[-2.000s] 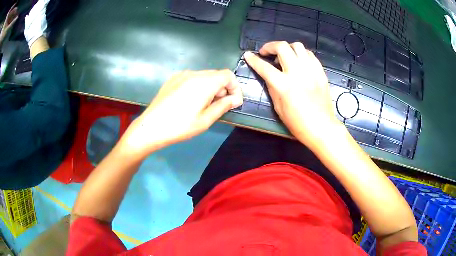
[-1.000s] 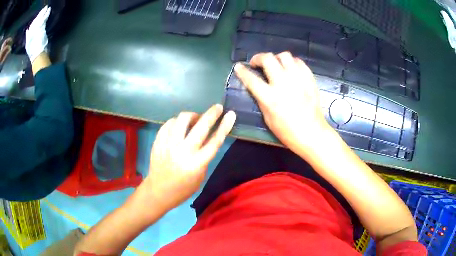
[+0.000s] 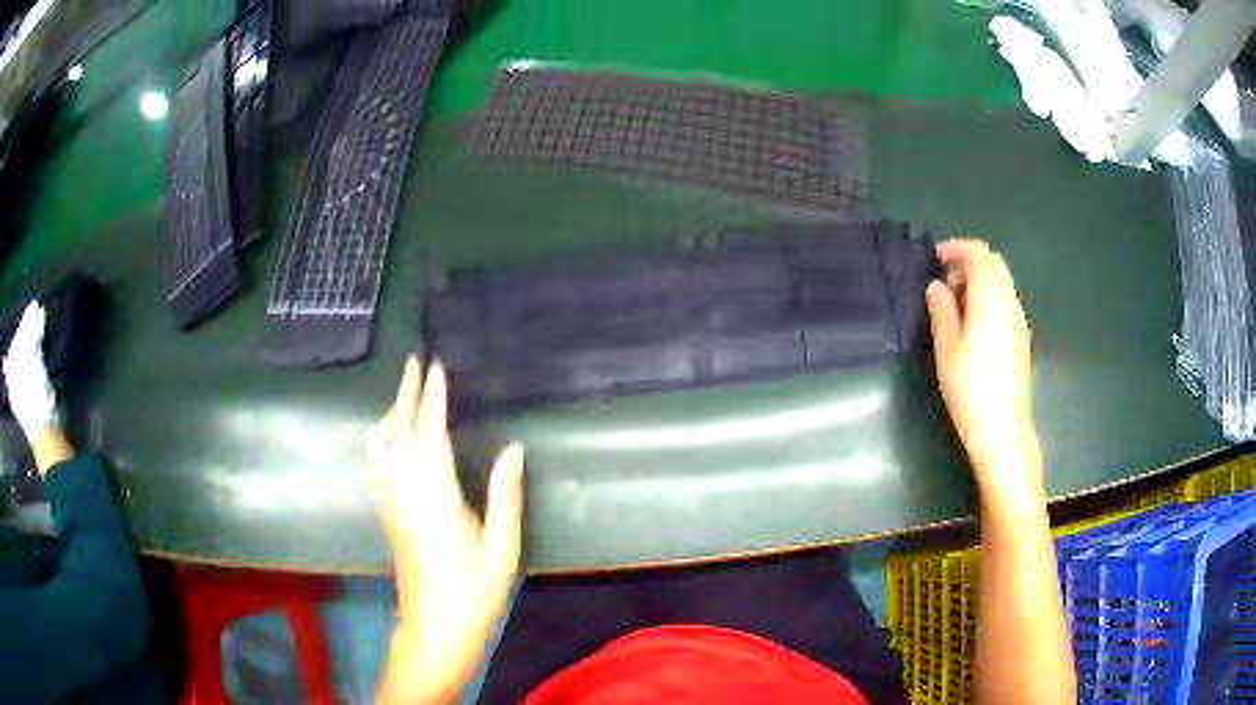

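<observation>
A black trimmer base (image 3: 647,317), motion-blurred, lies lengthwise in front of me; its layered edges look like two bases overlapping, but the blur hides the exact number. My left hand (image 3: 448,496) is at its lower left corner, fingertips by the edge and thumb spread away, with nothing held. My right hand (image 3: 978,310) has thumb and fingers closed on its right end. A pad sheet (image 3: 675,131) of small dark squares lies flat beyond the base. No loose pad can be made out in my fingers.
Printed trimmer bases (image 3: 344,207) lie at the left. White gloves (image 3: 1054,83) and clear plastic strips (image 3: 1212,289) lie at the right. Blue crate (image 3: 1157,592) and yellow crate (image 3: 937,606) stand below the bench edge. A neighbour's gloved hand (image 3: 28,372) is at far left.
The view has shifted. The two bases, earlier side by side, now appear together as one blurred stack. My right hand has moved from their left end to the right end.
</observation>
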